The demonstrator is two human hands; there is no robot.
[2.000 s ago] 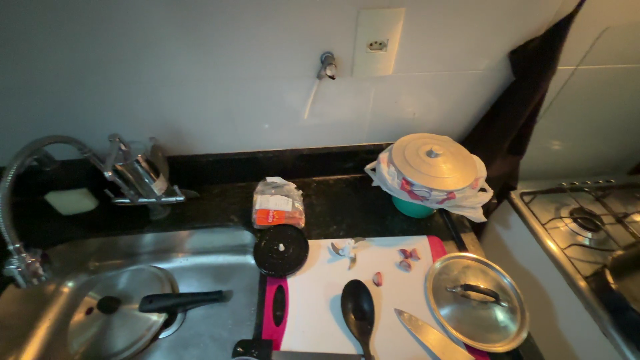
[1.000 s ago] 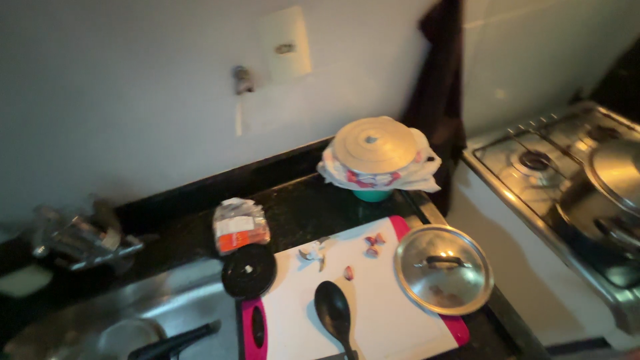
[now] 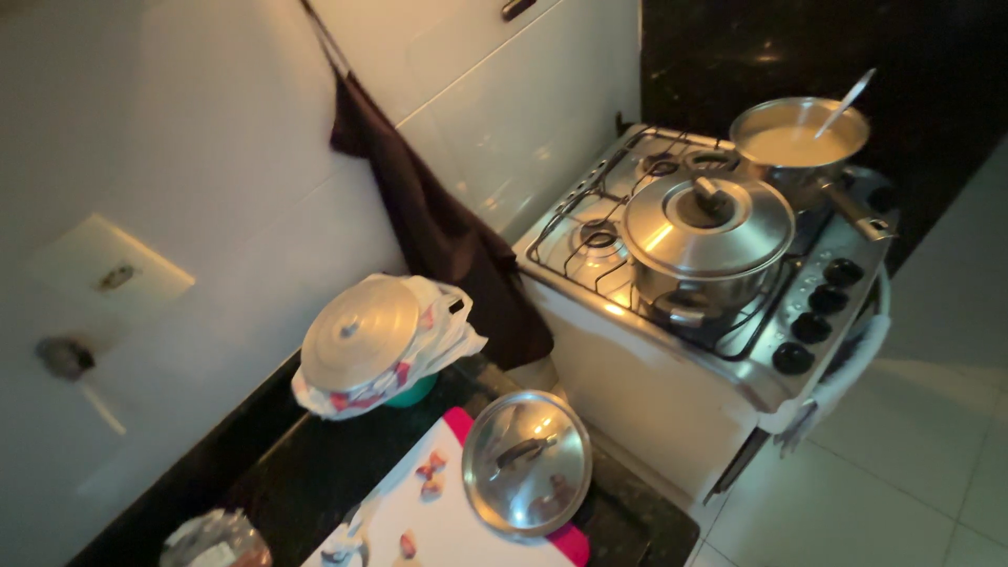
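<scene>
Neither my left hand nor my right hand shows in the head view. A white cutting board with pink corners lies on the dark counter, bearing several garlic cloves and papery peel. A steel pot lid with a dark handle rests over the board's right edge. On the stove, a lidded steel pot stands in front of a steel saucepan, which holds a pale liquid and a spoon.
A metal lid sits on a plastic bag over a green container. A dark apron or cloth hangs beside the gas stove. A plastic package lies by the wall, below a tap and wall socket.
The view has swung far to the right, bringing the whole stove and the saucepan into sight. The sink, black spoon and black round lid have left the view.
</scene>
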